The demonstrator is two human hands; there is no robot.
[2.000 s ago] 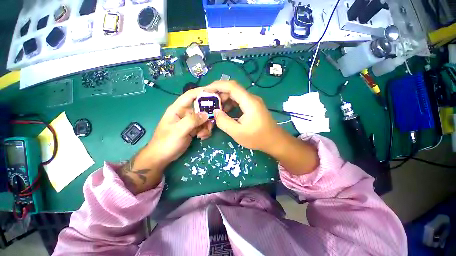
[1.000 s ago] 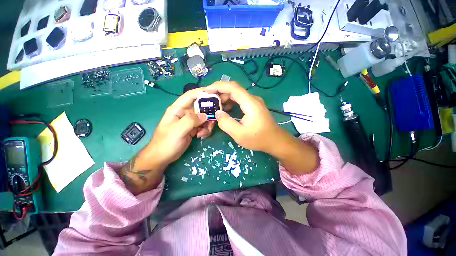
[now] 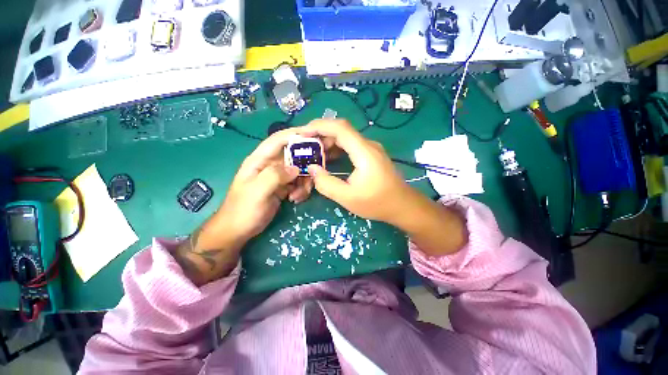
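Observation:
A small smartwatch body (image 3: pixel 306 153) with a light rounded-square rim and a dark face is held upright at the middle of the view. Its face is lit with white and blue marks too small to read. My left hand (image 3: pixel 258 183) grips its left side, thumb at the lower edge. My right hand (image 3: pixel 359 172) grips its right side, thumb at the lower right edge. The fingers behind the watch are partly hidden. White scraps (image 3: pixel 340 238) lie scattered on the green mat (image 3: pixel 165 242) below the hands.
Two black cases (image 3: pixel 195 195) and yellow paper (image 3: pixel 99 220) lie left, beside a multimeter (image 3: pixel 26 234). Tweezers (image 3: pixel 432 168) rest on torn white paper (image 3: pixel 458 157) at right, near a black handheld tool (image 3: pixel 524 194). A watch tray (image 3: pixel 132 44) and blue bin (image 3: pixel 357 22) stand behind.
The marks shown on the watch face have changed slightly. My right thumb has shifted a little left along the lower edge. Both hands still hold the watch in the same place.

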